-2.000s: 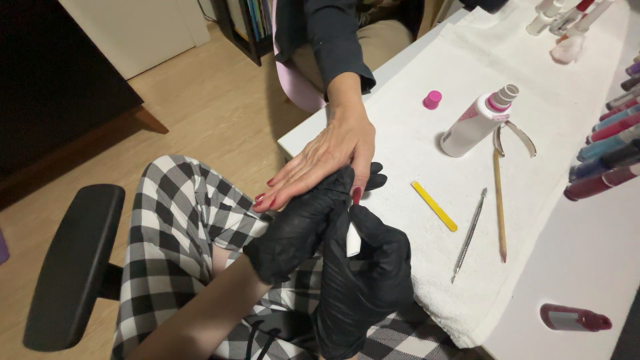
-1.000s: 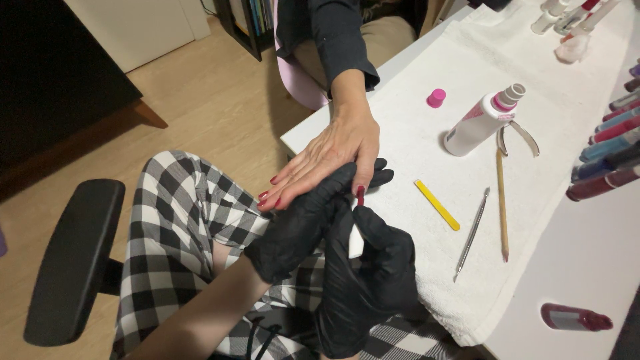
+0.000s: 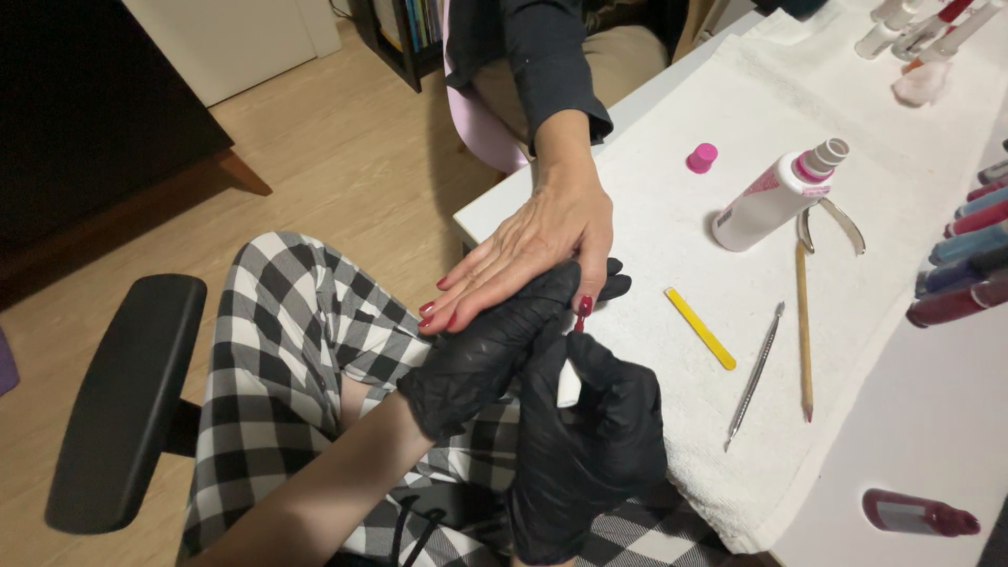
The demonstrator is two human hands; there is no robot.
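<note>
My left hand [image 3: 488, 354], in a black glove, supports another person's hand [image 3: 551, 228] from below, its fingertips showing past that person's thumb. Dark red polish covers the nails that show. In my right hand [image 3: 591, 425], also gloved in black, is a nail polish brush by its white cap [image 3: 568, 383]; the red bristles [image 3: 581, 316] touch the thumbnail. To the right, on a white towel [image 3: 772, 87], lie a yellow nail file [image 3: 699, 329], a metal cuticle pusher [image 3: 754, 378] and a wooden stick [image 3: 803, 339].
A white pump bottle [image 3: 768, 206] stands on the towel beside its pink cap [image 3: 701, 158] and metal nippers [image 3: 841, 224]. Polish bottles [image 3: 957, 303] line the right edge. An uncapped dark red bottle [image 3: 917, 512] lies at the lower right. A chair armrest [image 3: 126, 402] is at left.
</note>
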